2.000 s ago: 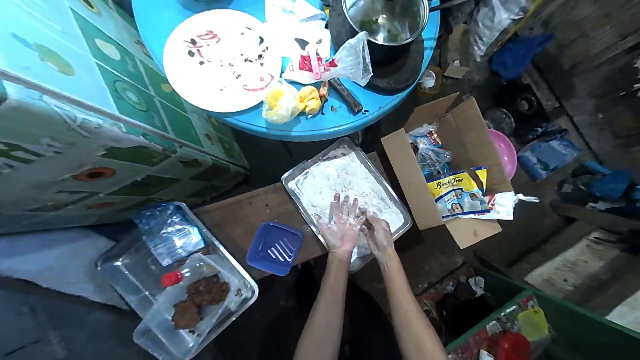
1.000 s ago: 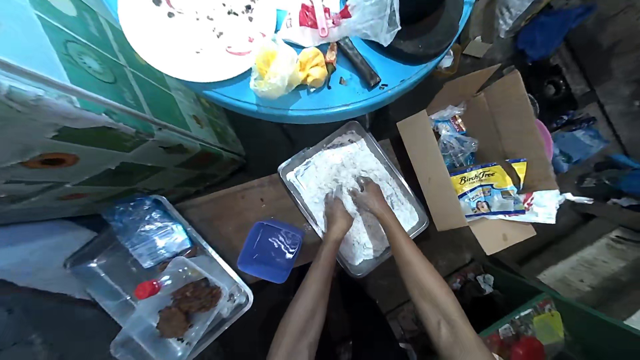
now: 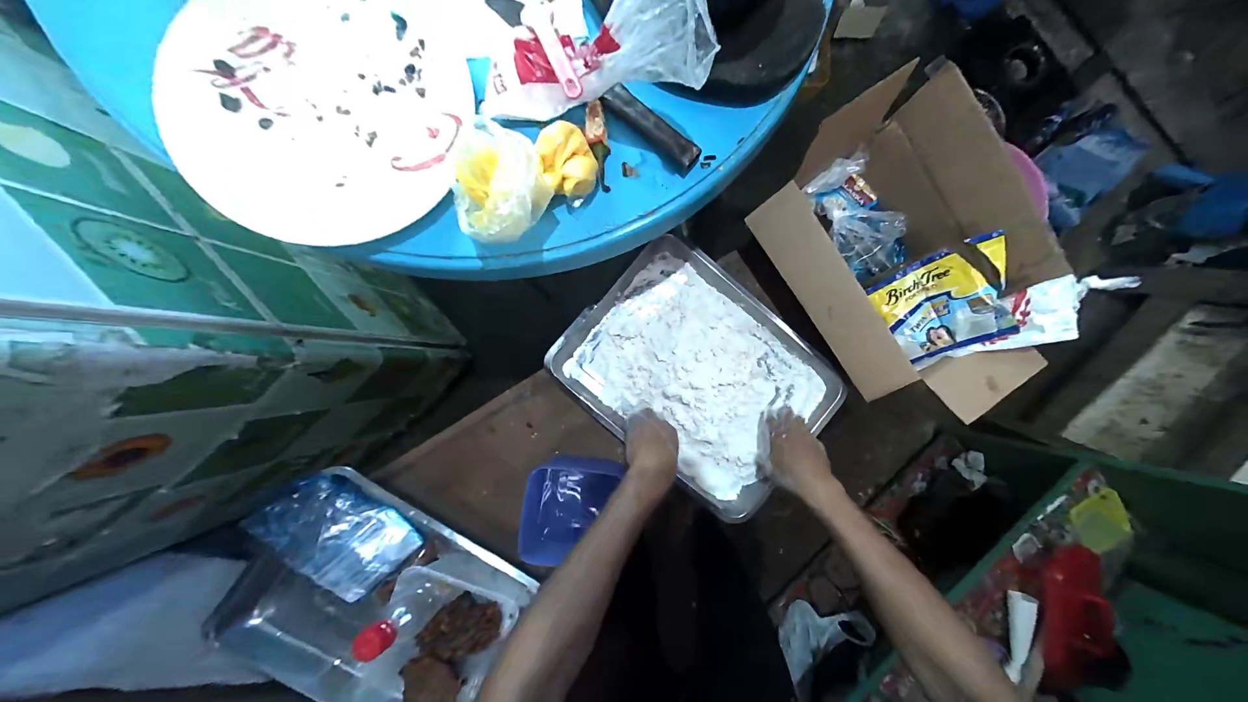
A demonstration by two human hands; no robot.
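Note:
A clear rectangular tub (image 3: 830, 398) holds a broad layer of white powder (image 3: 697, 366), lumpy on top. My left hand (image 3: 650, 447) is at the tub's near left edge, fingers curled down at the powder; whether it grips anything is hidden. My right hand (image 3: 792, 450) is at the near right side, whitened and blurred, its fingers at the powder's edge. A blue plastic container (image 3: 564, 512) sits just left of my left forearm. Beneath the tub runs a brown wooden board (image 3: 468, 444).
A round blue table (image 3: 546, 255) with a white plate (image 3: 312, 117) and plastic bags stands ahead. An open cardboard box (image 3: 824, 283) is at the right, a green bin (image 3: 1170, 497) lower right. A clear tray (image 3: 283, 624) with brown lumps lies lower left.
My hands were together in the middle of the powder a second ago; now they are apart at the tub's near sides. The view has shifted and is closer.

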